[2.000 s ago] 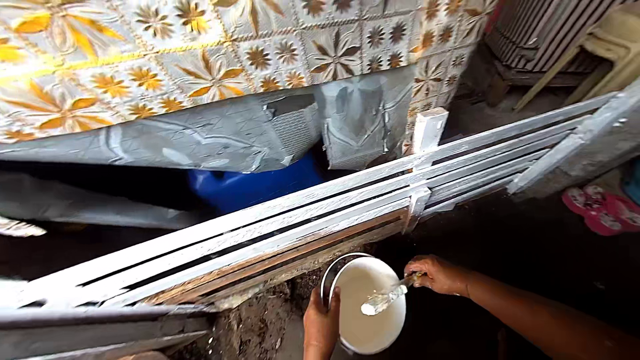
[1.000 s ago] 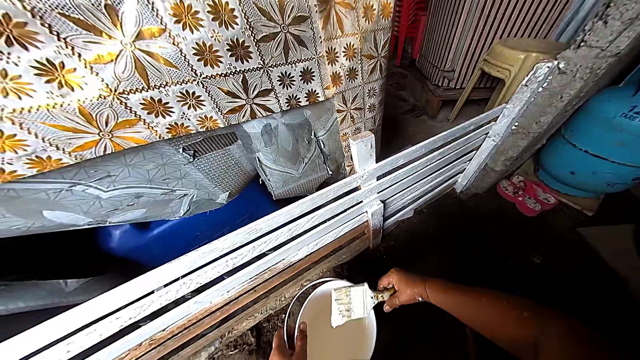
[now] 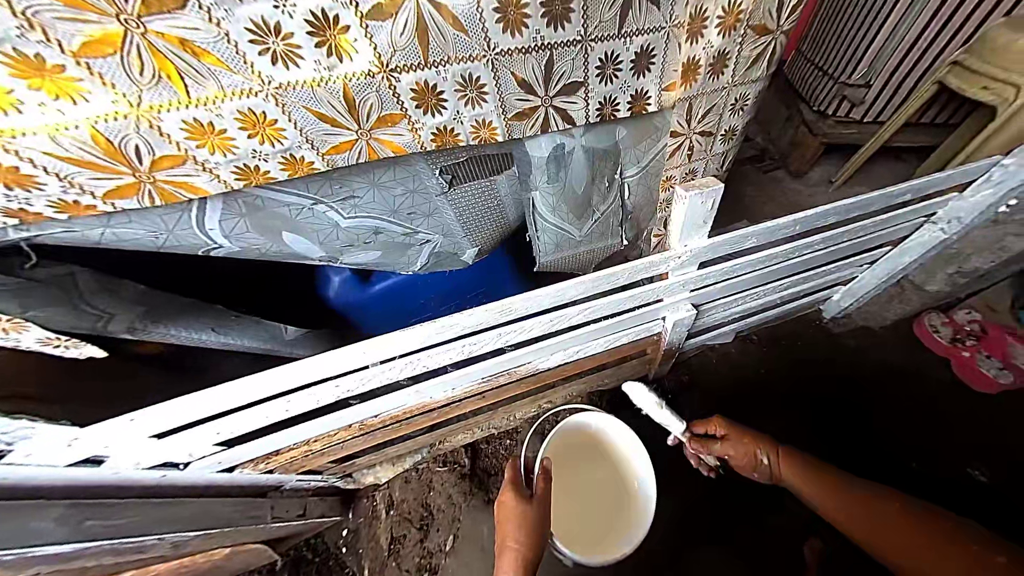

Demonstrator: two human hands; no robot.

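My left hand [image 3: 524, 512] grips the near left rim of a white bucket [image 3: 646, 496] with a wire handle. Pale, whitish paint [image 3: 596, 488] is inside it. To the right of the bucket, my right hand [image 3: 732, 450] is closed around the handle of a paintbrush [image 3: 658, 408], whose bristles are coated white. The brush tip points up and left, just above the bucket's right rim and below the slatted wooden fence [image 3: 512, 308]. The fence's upper slats are white; its lowest slats [image 3: 480, 404] left of the post [image 3: 676, 328] show bare brown wood.
Beyond the fence hang a flower-patterned sheet [image 3: 360, 88] and a torn grey sheet [image 3: 320, 216], with a blue plastic container [image 3: 424, 288] below. A plastic chair [image 3: 972, 80] stands at the upper right. Pink slippers [image 3: 972, 348] lie on the floor at the right. Grey boards [image 3: 160, 516] are at lower left.
The brush was over the bucket in both earlier frames; it has moved to the right, out past the rim, with my right hand. My left hand stays on the bucket. The view has shifted.
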